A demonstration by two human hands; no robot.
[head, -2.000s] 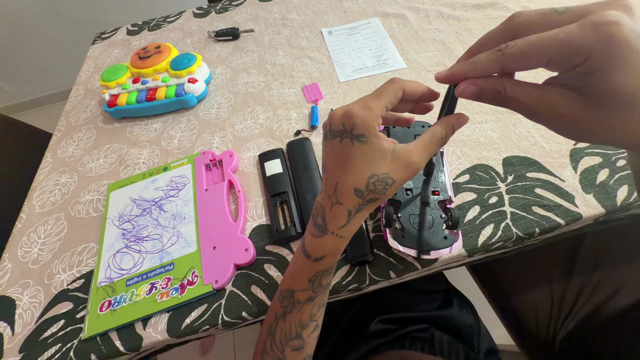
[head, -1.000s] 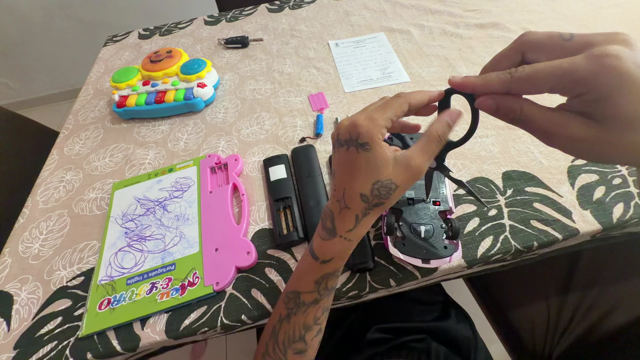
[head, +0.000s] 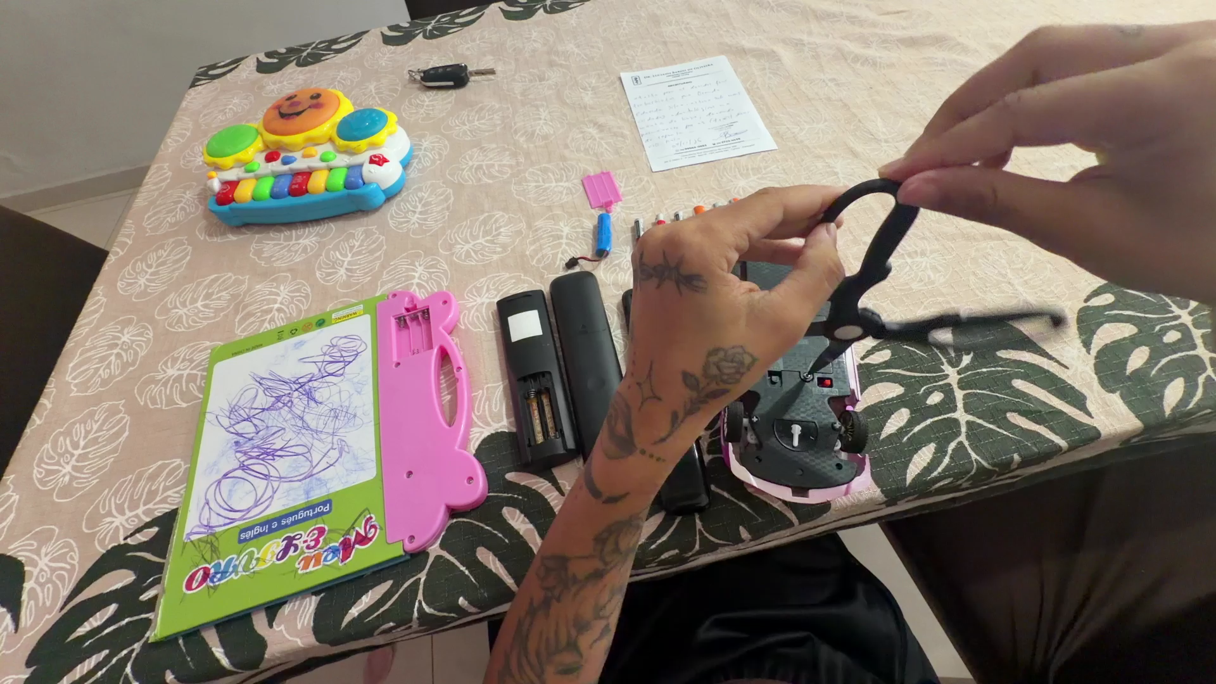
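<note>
My left hand point(head: 736, 256) and my right hand point(head: 1035, 142) pinch one ring handle of a pair of black scissors point(head: 879, 266) between them. The blades are spread: one points down over the toy car, the other reaches right and is blurred. Beneath lies an upside-down toy car point(head: 793, 446) with a pink rim and black underside, partly hidden by my left hand. Left of my forearm are a black remote control point(head: 537, 380) with batteries showing in its back, and another black remote point(head: 581, 332). A further black remote point(head: 686, 480) is mostly covered by my left arm.
A pink-handled drawing board point(head: 285, 427) lies at the left. Behind it stands a toy keyboard point(head: 304, 171). Farther back are a car key point(head: 446, 76) and a written sheet point(head: 698, 114). A pink battery cover point(head: 601, 190) and blue battery pack point(head: 603, 233) lie mid-table, near several screwdrivers.
The scissors, seen nearly edge-on at first, have turned and now show their ring and spread blades. Both hands still grip them, close to where they were.
</note>
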